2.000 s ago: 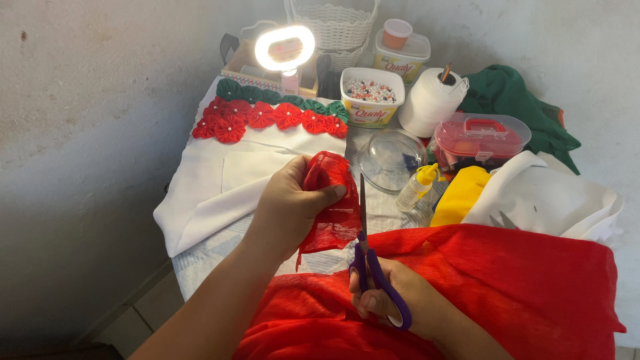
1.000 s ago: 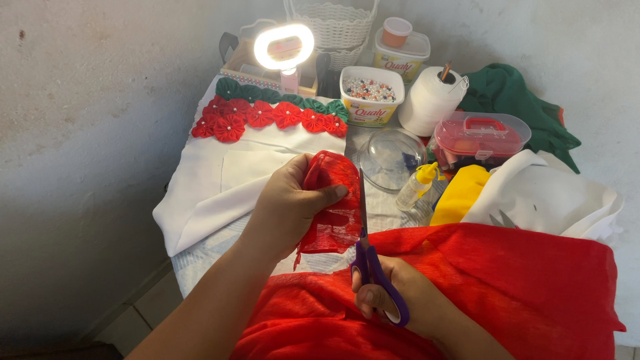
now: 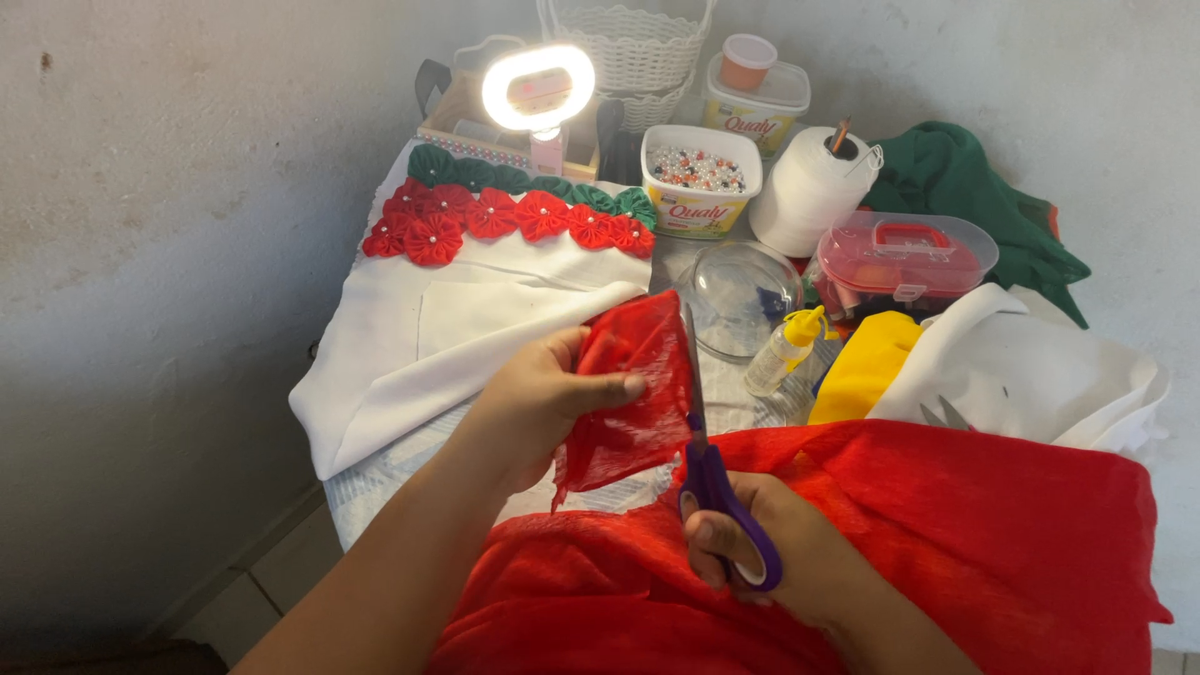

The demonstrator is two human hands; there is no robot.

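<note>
My left hand (image 3: 572, 394) pinches a folded piece of thin red fabric (image 3: 637, 422) between thumb and fingers, above the table. Purple-handled scissors (image 3: 717, 497) are in my right hand (image 3: 759, 534), blades pointing up along the right edge of that piece and nearly together. Under both hands a large red cloth (image 3: 975, 525) spreads over the near and right side of the table. Behind my left hand lies white fabric (image 3: 375, 337) trimmed with red fabric rosettes (image 3: 490, 214) and green ones (image 3: 473, 173), with pearl beads at several centres.
A lit lamp (image 3: 539, 127), a tub of beads (image 3: 701, 183), a white thread cone (image 3: 811, 192) and a white basket (image 3: 647, 56) stand behind. Nearer are a clear round lid (image 3: 745, 300), a yellow-capped bottle (image 3: 783, 352), a plastic case (image 3: 905, 258) and other scissor blades (image 3: 947, 412).
The red piece in my left hand has shifted slightly and hangs flatter than two seconds ago. The scissors have barely moved.
</note>
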